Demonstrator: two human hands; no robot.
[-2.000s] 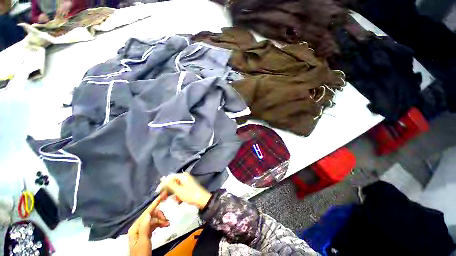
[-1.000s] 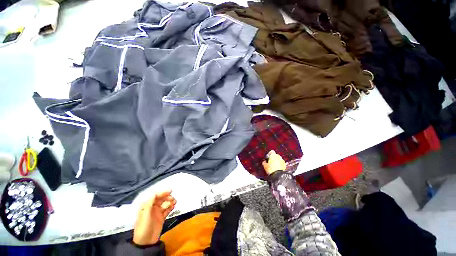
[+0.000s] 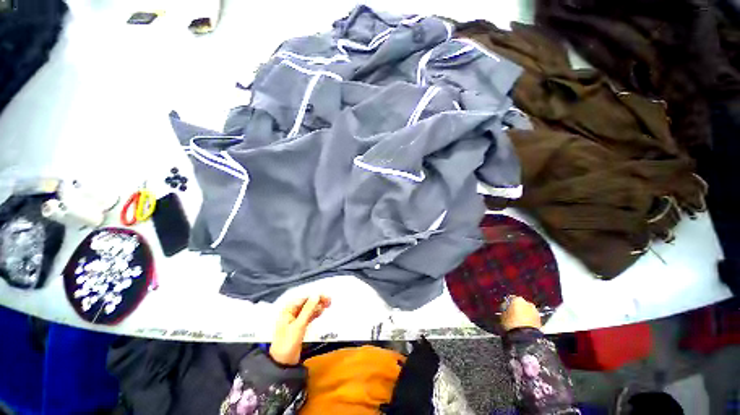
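Note:
A grey garment with white striped trim (image 3: pixel 324 190) lies heaped in front of me. A round red-and-black plaid cushion (image 3: pixel 499 271) lies at its right, near the table edge. My right hand (image 3: pixel 519 313) is at the cushion's lower edge with its fingers bent in; what is at the fingertips is too small to tell. My left hand (image 3: pixel 297 323) is raised just below the garment, thumb and fingers close together; I cannot tell if they pinch anything. No needle or thread shows clearly.
At the left are a dark round tray of whitish discs (image 3: pixel 108 275), red-and-yellow snips (image 3: pixel 138 207), a black phone (image 3: pixel 170 224), dark buttons (image 3: pixel 176 179), pale spools (image 3: pixel 75 209) and a black bag (image 3: pixel 28 243). Brown garments (image 3: pixel 596 154) lie at the right.
My hands were close together two seconds ago; my right hand has since moved right to the cushion and stays there. The view has swung left, showing the bag and spools.

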